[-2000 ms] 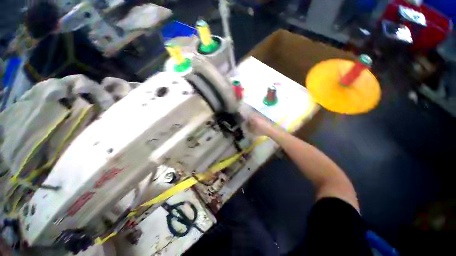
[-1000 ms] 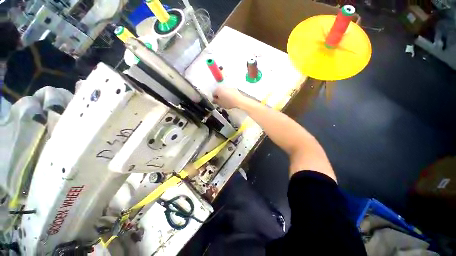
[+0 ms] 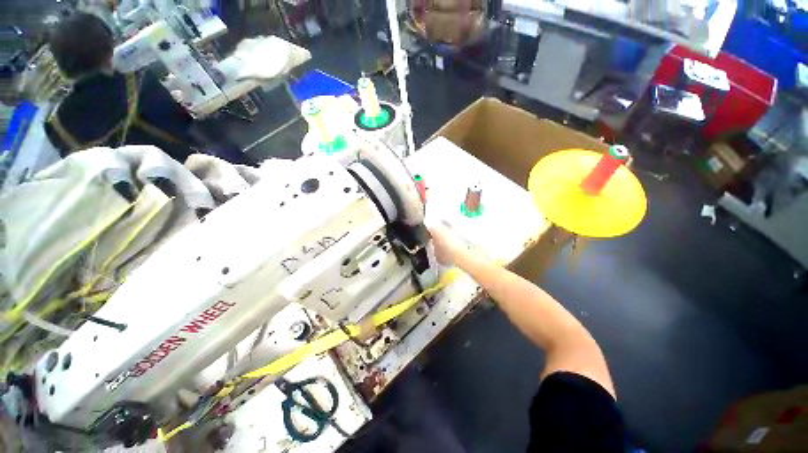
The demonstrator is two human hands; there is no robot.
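The white sewing machine (image 3: 190, 279) with red lettering lies diagonally across the left and middle. My right hand (image 3: 441, 248) is at the handwheel (image 3: 390, 186) at the arm's right end; its fingers are largely hidden, so its grip cannot be told. Yellow binding tape (image 3: 306, 351) runs under the arm, across the bed to the needle area at lower left. Dark green looped snips (image 3: 310, 409) lie on the bed in front of the tape. My left hand is not in view.
Beige bags with yellow edges (image 3: 62, 208) are heaped behind the machine. Yellow thread cones (image 3: 370, 104) stand behind the handwheel. An orange-yellow tape reel (image 3: 585, 195) is at right, beside an open cardboard box (image 3: 505, 133). A person (image 3: 106, 97) sits at upper left.
The camera view has tilted and swung, showing more of the room behind. My right hand stays by the handwheel, with its fingers less visible than one second ago. The snips still lie on the bed.
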